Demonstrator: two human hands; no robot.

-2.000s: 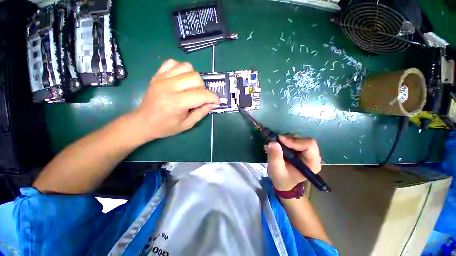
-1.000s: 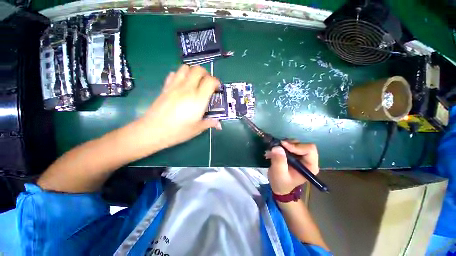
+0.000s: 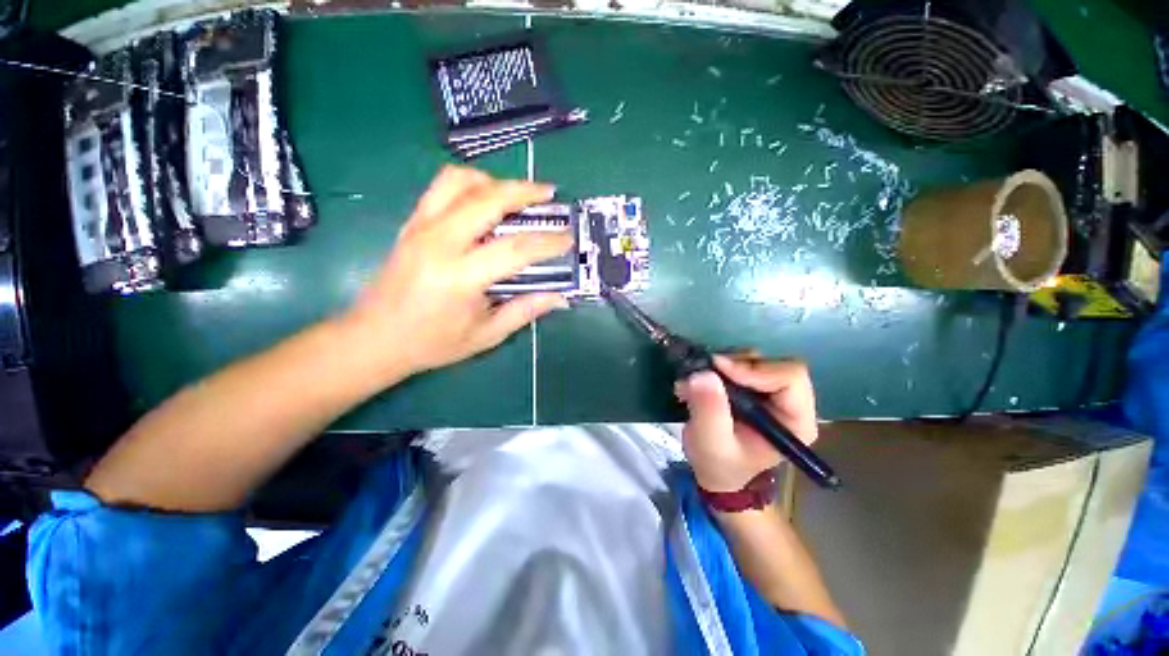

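A phone mainboard assembly (image 3: 622,244) lies on the green mat (image 3: 641,372) with a black battery (image 3: 545,277) on its left part. My left hand (image 3: 455,263) is spread over that part, fingers pressing the battery and its edges. My right hand (image 3: 750,417) grips the soldering iron (image 3: 731,387) like a pen. Its metal tip meets the lower edge of the board, just right of the battery. The solder point and the battery leads are too small to make out. My left palm hides the left end of the assembly.
A stack of batteries (image 3: 494,87) lies behind the board. Phone assemblies (image 3: 231,141) stand at far left. White slivers (image 3: 763,218) are scattered right of the board. A brown tube (image 3: 955,235), a fan (image 3: 926,74) and a black-yellow block (image 3: 1090,295) stand right. A cardboard box (image 3: 949,538) is below.
The left hand's fingers have shifted over the battery and lie more spread. The iron tip remains at the board's lower edge. The camera view has shifted slightly.
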